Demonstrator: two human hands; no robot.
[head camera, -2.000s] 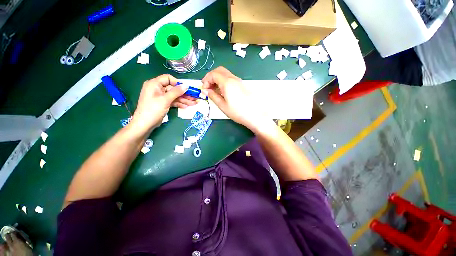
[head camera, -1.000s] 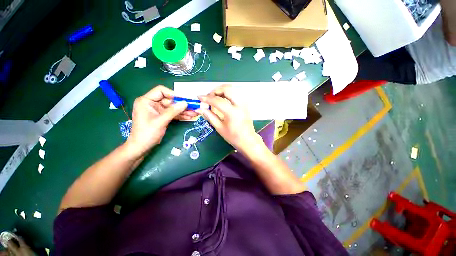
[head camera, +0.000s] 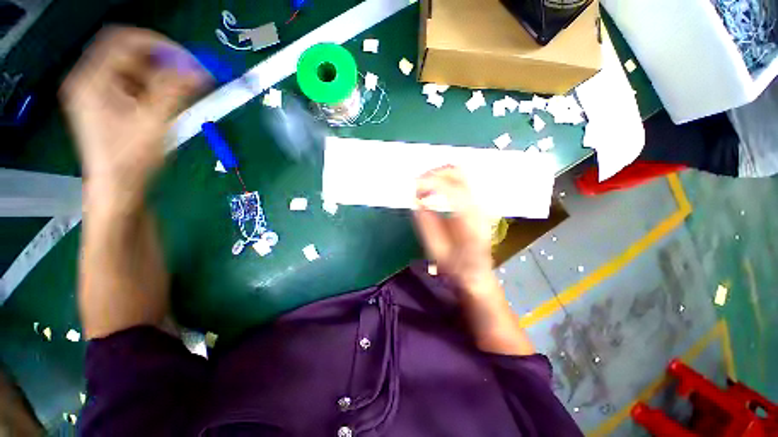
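Observation:
My left hand (head camera: 128, 102) is raised at the upper left, strongly blurred. A blurred blue battery cell (head camera: 211, 65) shows at its fingertips, apparently held. A pale blurred streak, perhaps its trailing parts, shows left of the white sheet. My right hand (head camera: 456, 222) is blurred, with its fingers over the middle of the white pad sheet (head camera: 367, 175); whether it holds a pad is not clear. Another blue cell (head camera: 219, 145) lies on the green surface, wired to a small circuit board (head camera: 246, 206) with pale round end parts.
A green-flanged wire spool (head camera: 328, 73) stands behind the sheet. A cardboard box (head camera: 512, 53), scattered paper squares and a curled white paper (head camera: 616, 115) lie behind and right. A pale rail (head camera: 256, 84) crosses at left. A white parts box (head camera: 682, 64) is at upper right.
My left hand has moved up and left with the blue cell, away from my right hand. My right hand has moved right and down over the sheet. The view has shifted slightly.

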